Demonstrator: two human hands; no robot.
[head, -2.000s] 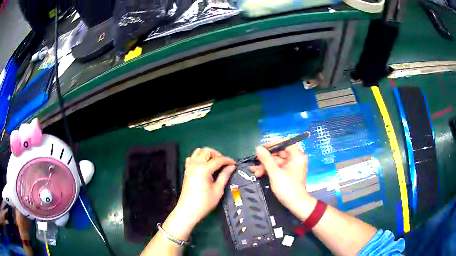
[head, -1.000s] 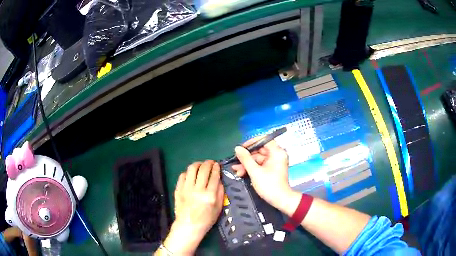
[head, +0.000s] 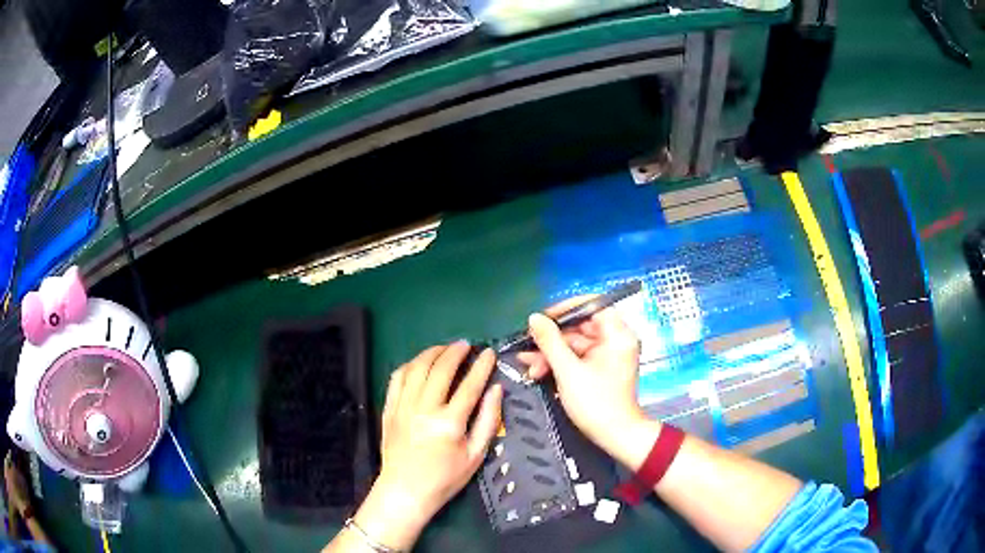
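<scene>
The dark grey phone frame [head: 525, 459] lies on a black mat in front of me, with slanted dark ovals and white strips at its edge. My left hand [head: 437, 421] lies over its upper left side, fingers together near the top edge; whether it grips anything is hidden. My right hand [head: 589, 367] holds the black tweezers [head: 589, 308] like a pen, with the tip at the frame's top end. The tip and any piece at it are too small to tell.
A black tray [head: 315, 416] lies left of the frame. Adhesive sheets [head: 718, 281] under blue film lie to the right, then yellow tape [head: 830, 313] and a black strip sheet [head: 894, 292]. A cat-shaped fan [head: 99, 394] stands at the left. A raised shelf [head: 432, 103] spans the back.
My left hand's fingers were pinched at the frame's top two seconds ago and now lie flatter along its left side. The tweezers stay at the top end. The camera view has shifted slightly.
</scene>
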